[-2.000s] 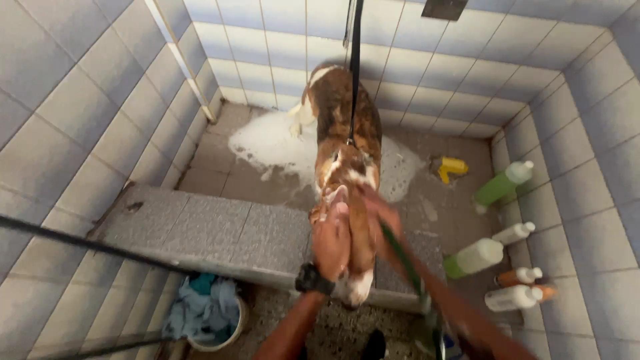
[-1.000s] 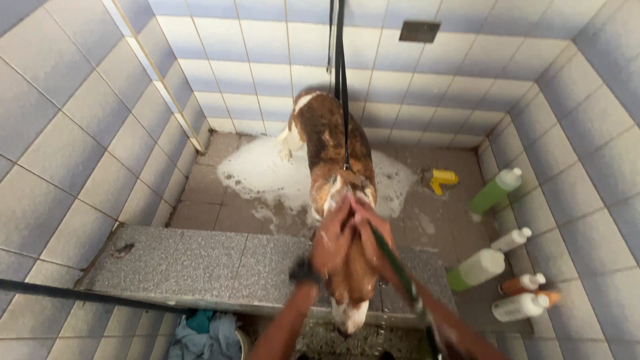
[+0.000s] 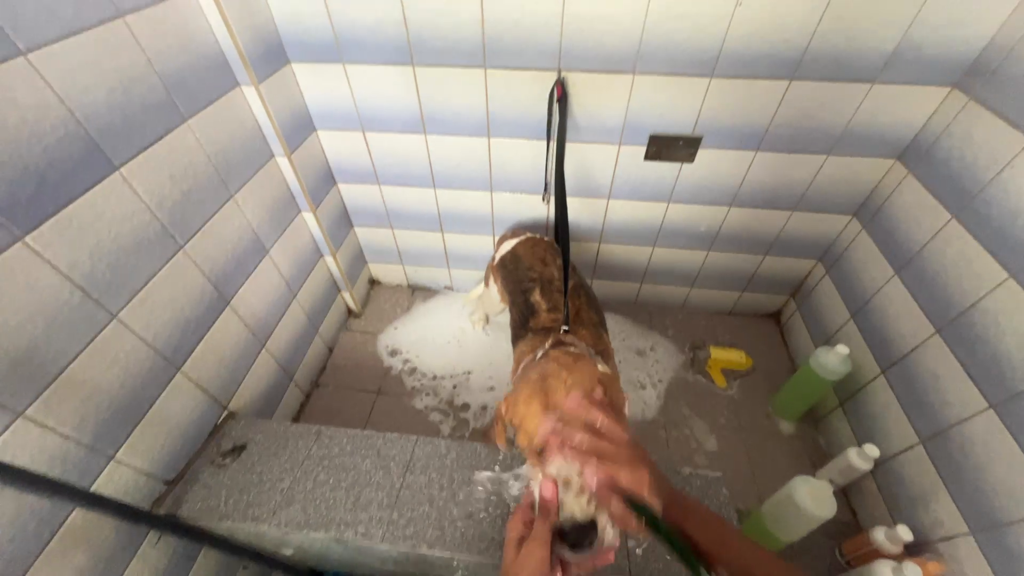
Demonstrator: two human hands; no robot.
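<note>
A wet brown, black and white dog (image 3: 560, 360) stands on the tiled floor, its head over a speckled stone ledge. My left hand (image 3: 534, 532) cups the side of its muzzle, thumb along the white fur near the dark nose. Blurred by motion, my right hand (image 3: 604, 452) lies spread over the dog's face and forehead. A green hose (image 3: 660, 528) runs beside my right wrist; whether the hand grips it cannot be told. Water splashes by the muzzle. From the back wall a black leash (image 3: 562, 200) comes down to the dog's neck.
White foam (image 3: 448, 352) covers floor around the dog. A yellow spray nozzle (image 3: 726, 362) lies to the right. Green-filled bottles (image 3: 812, 384) and several smaller ones stand along the right wall. The stone ledge (image 3: 336, 480) crosses in front; a dark strap or bar (image 3: 144, 516) spans the lower left.
My hands were close together on the dog's head; now the left has moved down to its muzzle and the right is spread over its face. The view has shifted, showing more back wall.
</note>
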